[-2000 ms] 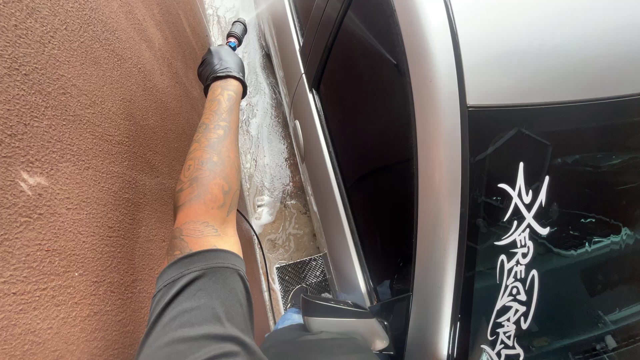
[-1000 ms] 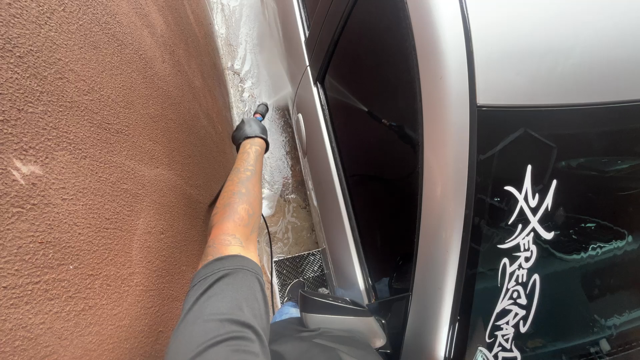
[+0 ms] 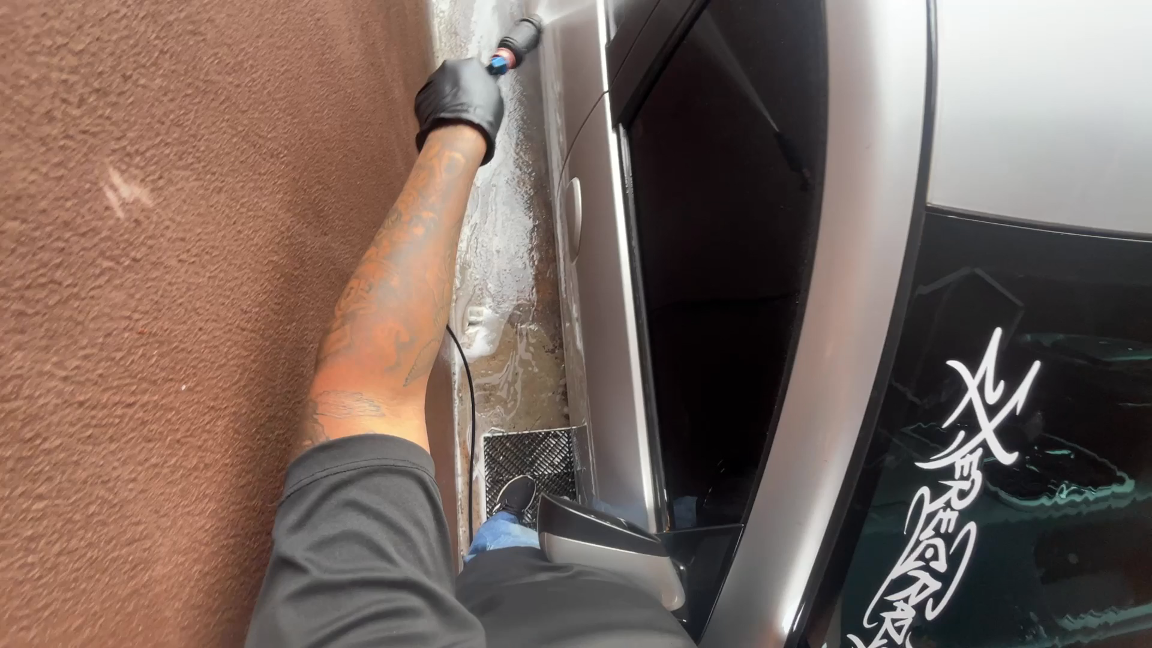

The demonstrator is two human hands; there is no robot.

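Note:
My left hand (image 3: pixel 461 101), in a black glove, is closed around a spray wand at the upper middle of the head view. The wand's dark nozzle end (image 3: pixel 520 38), with red and blue parts below it, points up and right, and a pale spray leaves it along the car's side. A silver car (image 3: pixel 607 315) stands just right of my arm, its door handle (image 3: pixel 574 219) below and right of the glove. White foam (image 3: pixel 495 234) lies on the wet ground beneath the hand. My right hand is not in view.
A rough brown wall (image 3: pixel 180 270) runs along the left. The side mirror (image 3: pixel 612 549) juts out near my torso. A black hose (image 3: pixel 470 396) hangs beside the arm. My shoe (image 3: pixel 517 493) is on a textured metal plate (image 3: pixel 549 445). The windshield (image 3: pixel 1062 297) bears white lettering.
My left hand moved down and right toward the car between the first two frames, then back up and left, with the wand still in it.

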